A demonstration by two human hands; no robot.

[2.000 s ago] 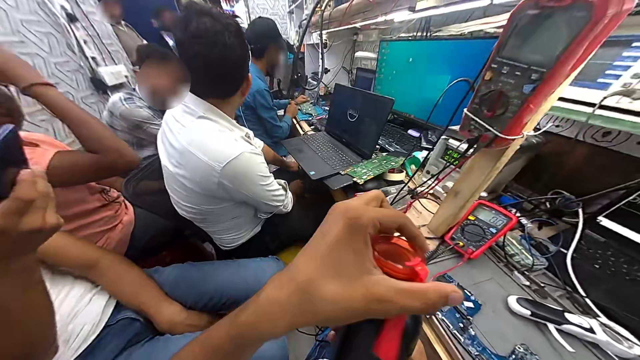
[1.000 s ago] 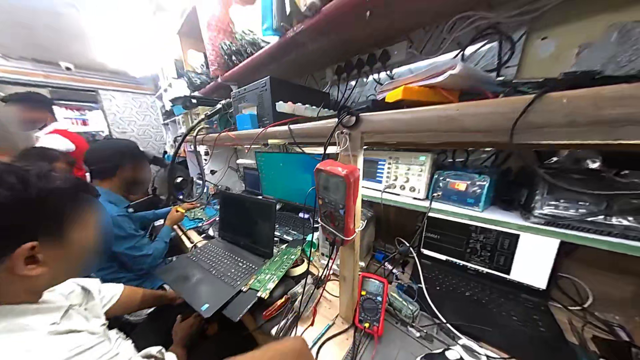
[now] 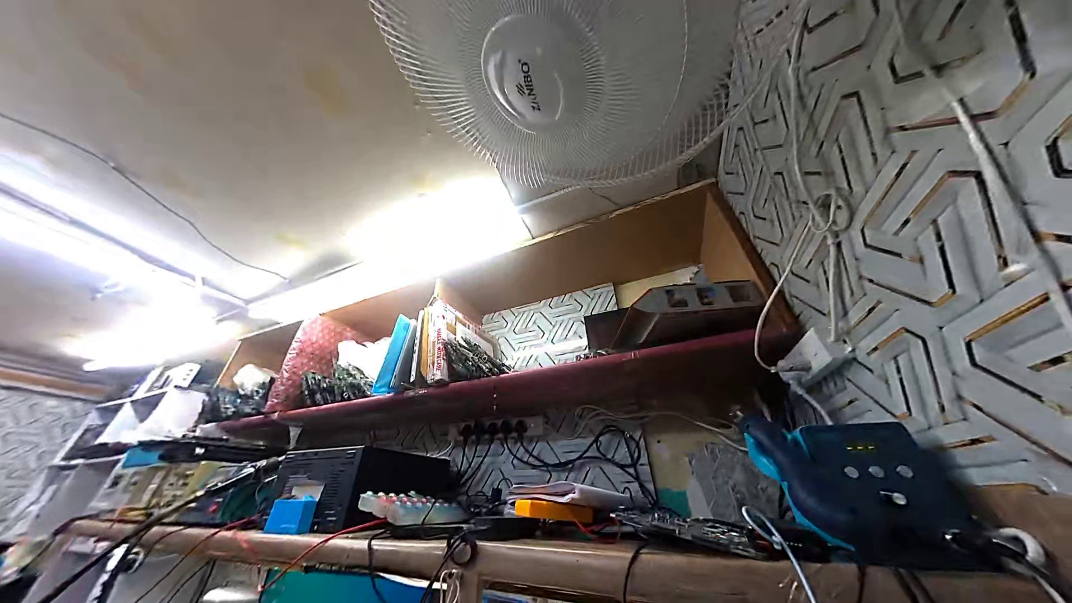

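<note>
Neither my left hand nor my right hand shows in the head view, so what they hold or touch is hidden. The view tilts up at a wall-mounted shelf with a dark red edge. Upright folders or books and bundles of circuit boards stand on it. Below, a wooden ledge carries a black box-shaped device, a small blue box, a yellow-orange box and a blue and black soldering or hot-air station with a lit display.
A white caged fan hangs overhead near the ceiling lights. Black plugs fill a power strip under the shelf. Loose cables cross the ledge front, and a white cord runs down the patterned wall at the right.
The view has swung sharply upward. The hand holding a red and black object two seconds ago is out of view, as are the laptops, the multimeters and the people nearby.
</note>
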